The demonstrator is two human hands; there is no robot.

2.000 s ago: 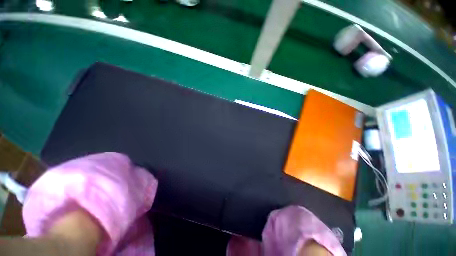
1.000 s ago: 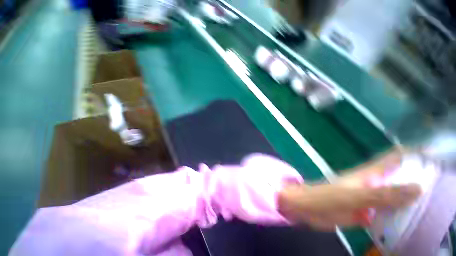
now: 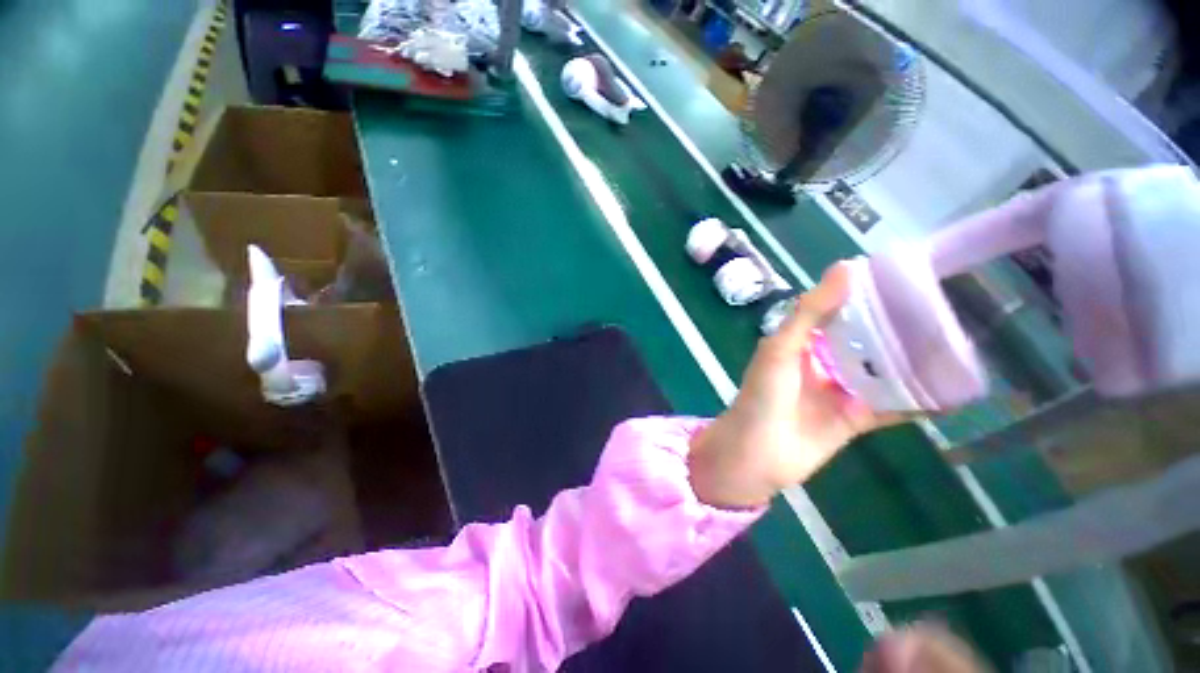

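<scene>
Pink and white over-ear headphones (image 3: 921, 329) are held up at the right, above the conveyor. My left hand (image 3: 776, 408), at the end of a pink sleeve, grips the nearer round cup, with the thumb on top and the fingers below. The pink band runs right to the second cup, near the frame's right edge. A red-pink glow shows on the near cup beside my fingers. A small blurred part of my right hand (image 3: 928, 653) shows at the bottom edge; its fingers cannot be made out.
A black mat (image 3: 526, 434) lies on the green bench beside the conveyor. Open brown cartons (image 3: 66, 447) stand at the left, with a white headset (image 3: 267, 329) over one. More headphones (image 3: 737, 270) lie on the belt. A fan (image 3: 836, 105) stands behind, and a grey post (image 3: 1026, 539) crosses lower right.
The view has turned from the mat and tester towards the cartons and belt. My left hand now holds headphones, absent from view two seconds ago, and they are raised higher than one second ago.
</scene>
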